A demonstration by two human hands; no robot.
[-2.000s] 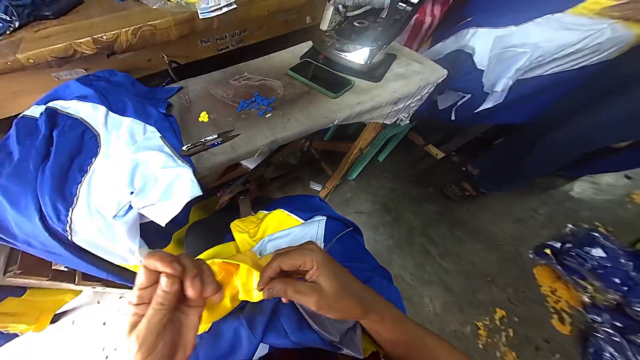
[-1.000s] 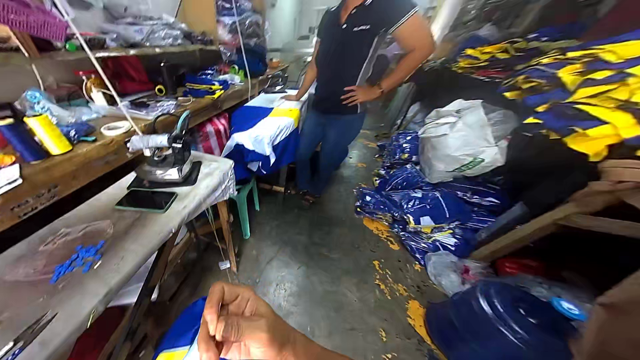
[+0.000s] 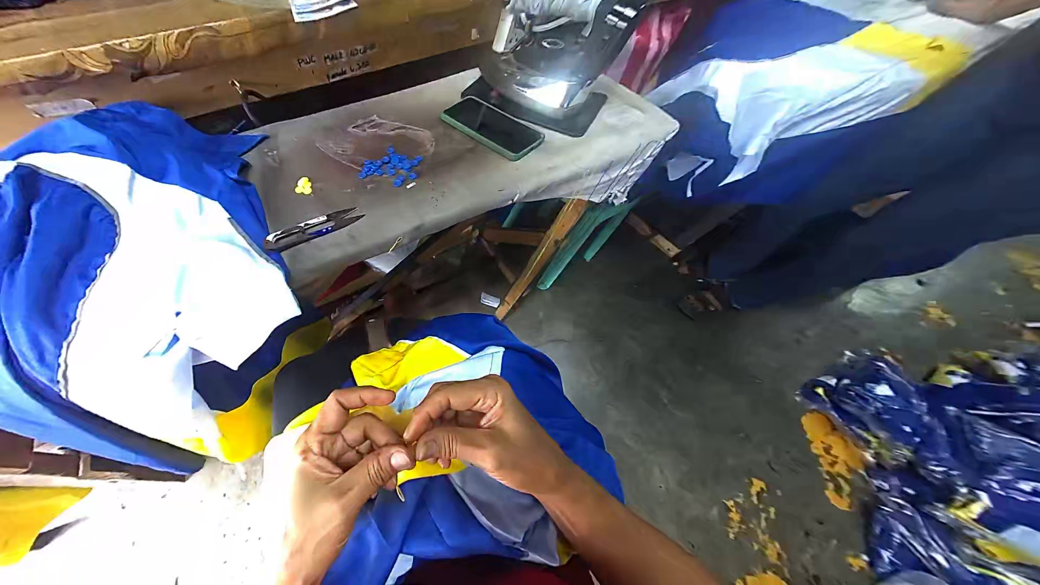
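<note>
My left hand (image 3: 353, 459) and my right hand (image 3: 479, 431) meet at their fingertips above a blue, yellow and light-blue garment (image 3: 544, 390) on my lap. Thumb and forefinger of each are pinched together; whatever lies between them is too small to tell. A short bit of thread seems to hang below the left thumb. On the cloth-covered table lie thread snips (image 3: 314, 229), small yellow buttons (image 3: 304, 185) and several small blue buttons (image 3: 392, 166) by a clear plastic bag (image 3: 357, 145). Another blue and white garment (image 3: 154, 268) is draped at the left.
A smartphone (image 3: 492, 127) lies on the table (image 3: 455, 191) beside a clothes iron (image 3: 552, 61) on a dark pad. Behind runs a wooden bench (image 3: 406, 41). A person in dark trousers (image 3: 877, 211) stands at the right, near plastic-wrapped garments (image 3: 934, 455) on the floor.
The view has swung up across the room and back to the lap. My hands, slightly apart two seconds ago, now meet at the fingertips.
</note>
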